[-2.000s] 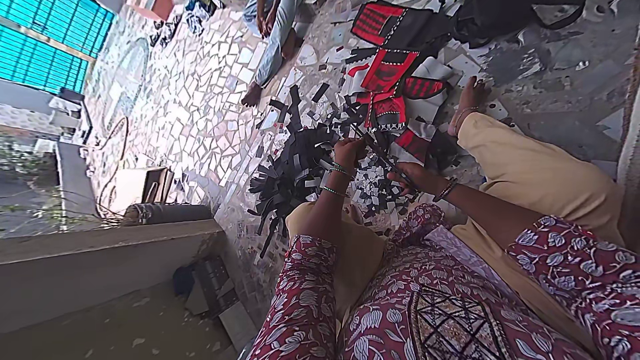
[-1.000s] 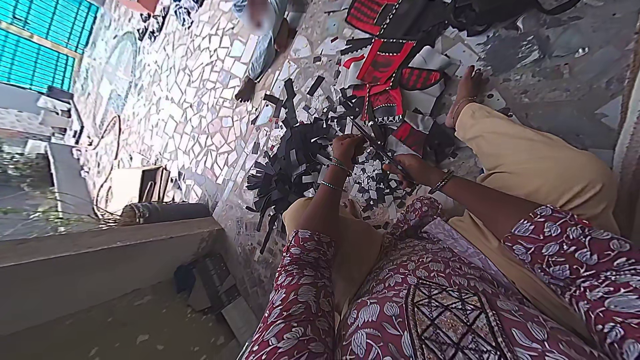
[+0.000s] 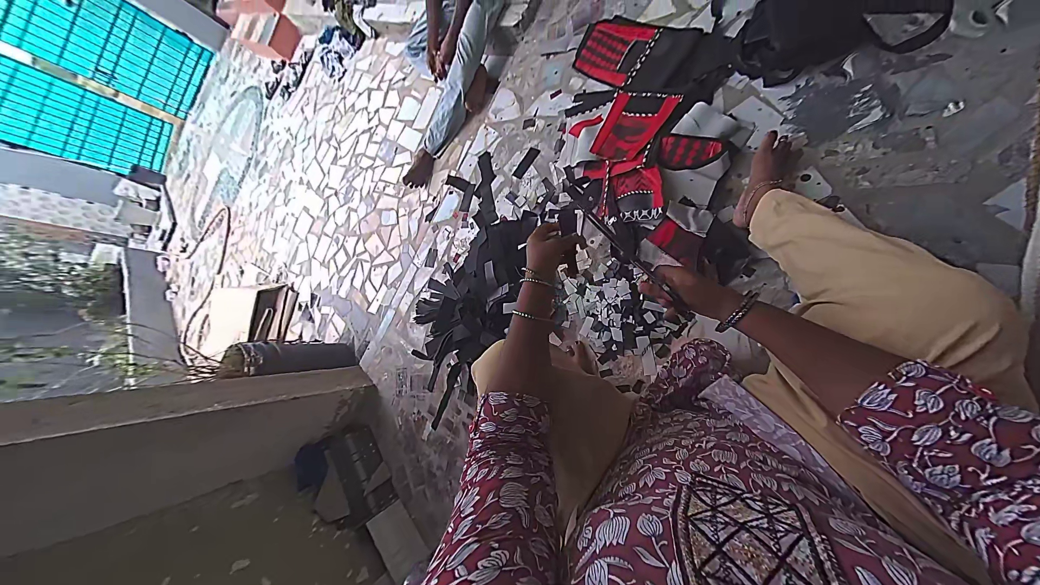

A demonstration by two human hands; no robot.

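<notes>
My right hand [image 3: 686,292] is closed around the handles of long dark scissors [image 3: 611,237], whose blades point up and left toward my other hand. My left hand [image 3: 552,246] pinches a black strip [image 3: 567,221] beside the blades. A heap of black strips [image 3: 471,284] spreads on the floor left of my left wrist. Small black and white cut pieces [image 3: 613,309] lie scattered between my forearms. Beyond the hands are red and black patterned fabric pieces [image 3: 630,134] with white edging.
Another person's bare foot [image 3: 419,169] and folded hands [image 3: 441,58] are at the top. A dark bag [image 3: 800,41] lies at the upper right. On the left are a low wall [image 3: 187,455], a cardboard box [image 3: 236,317] and a rolled dark bundle [image 3: 292,358]. Broken-tile flooring [image 3: 325,187] surrounds the work.
The scissors stay in my right hand throughout. My left hand remains at the black strips, with its fingers slightly shifted. The other person's hands show again, lower on the legs.
</notes>
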